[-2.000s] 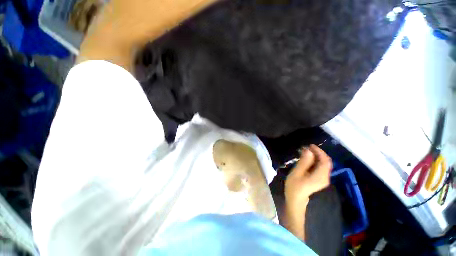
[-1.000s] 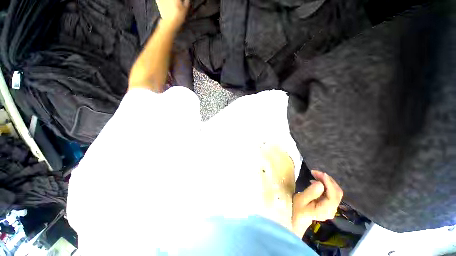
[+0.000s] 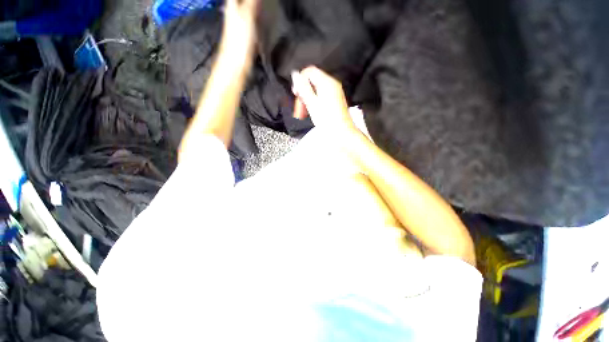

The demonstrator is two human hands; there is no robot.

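A large dark mottled cloth [image 3: 461,113] fills the upper right and hangs down beside my body. More dark, crumpled cloth [image 3: 320,30] lies at the top centre. My left arm reaches up to the top edge, where my left hand [image 3: 242,9] is blurred and partly cut off by the frame; what it holds does not show. My right hand [image 3: 322,97] is in front of my chest, over the dark crumpled cloth, with its fingers bent. I cannot tell if they grip the cloth.
Bunched dark garments [image 3: 100,147] with a white tag lie at the left. A blue plastic basket [image 3: 179,8] shows at the top. The white table [image 3: 567,274] is at the lower right, with red and yellow scissor handles [image 3: 579,324] at its corner. Grey speckled floor [image 3: 270,148] shows in the middle.
My right hand has moved up from low beside my body to the crumpled cloth in front of my chest. My left hand has moved further towards the top edge. The view has shifted.
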